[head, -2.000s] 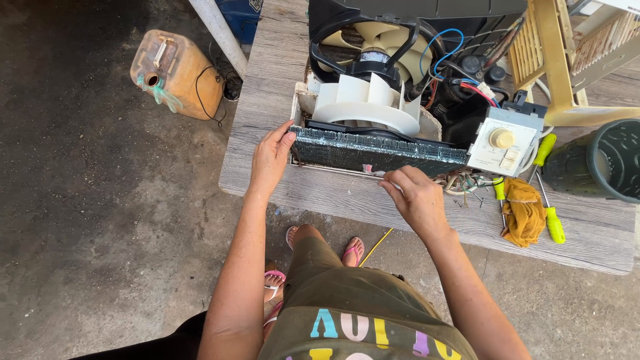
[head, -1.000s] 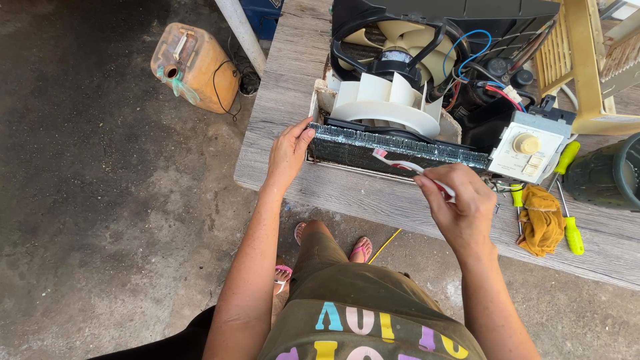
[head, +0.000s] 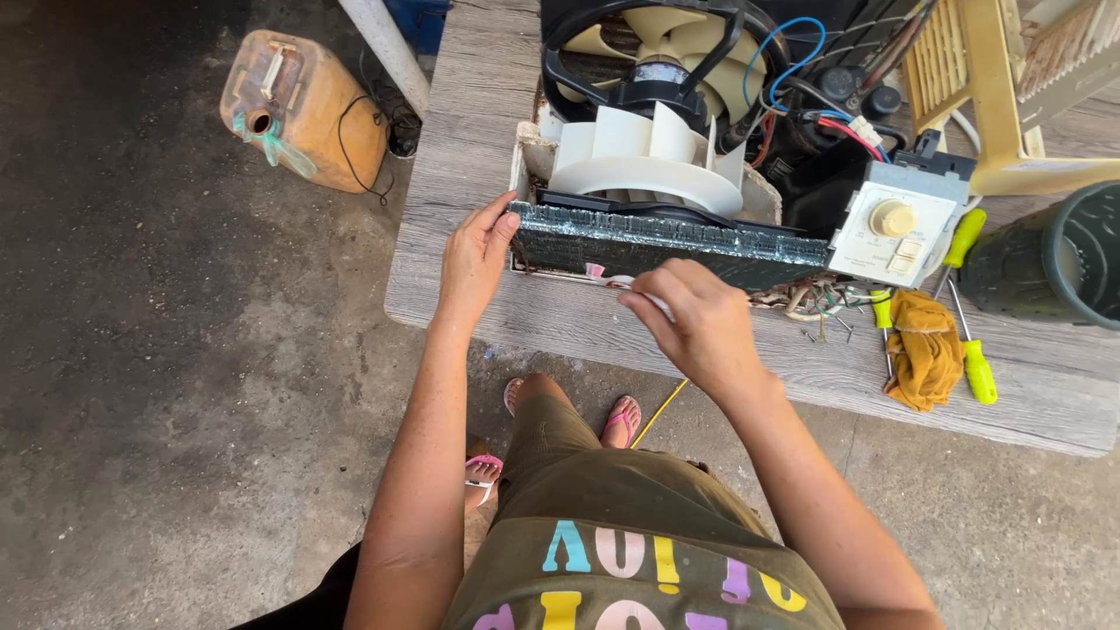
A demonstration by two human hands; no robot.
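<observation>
An opened window air conditioner stands on the wooden table, its finned coil facing me. My left hand grips the left end of this coil with thumb and fingers. My right hand is closed on a white-handled toothbrush, whose pink-and-white bristles touch the lower front of the coil. Behind the coil are a white blower wheel and a beige fan in a black frame. The control panel with a cream knob sits at the coil's right end.
On the table's right lie a mustard cloth, yellow-green screwdrivers and loose screws, beside a dark bucket. A beige plastic grille stands behind. An orange jerrycan is on the floor at left. Another person's sandalled foot is near mine.
The toothbrush has moved from the coil's upper face, one second ago, down to its lower front. My left hand stays on the coil's left end.
</observation>
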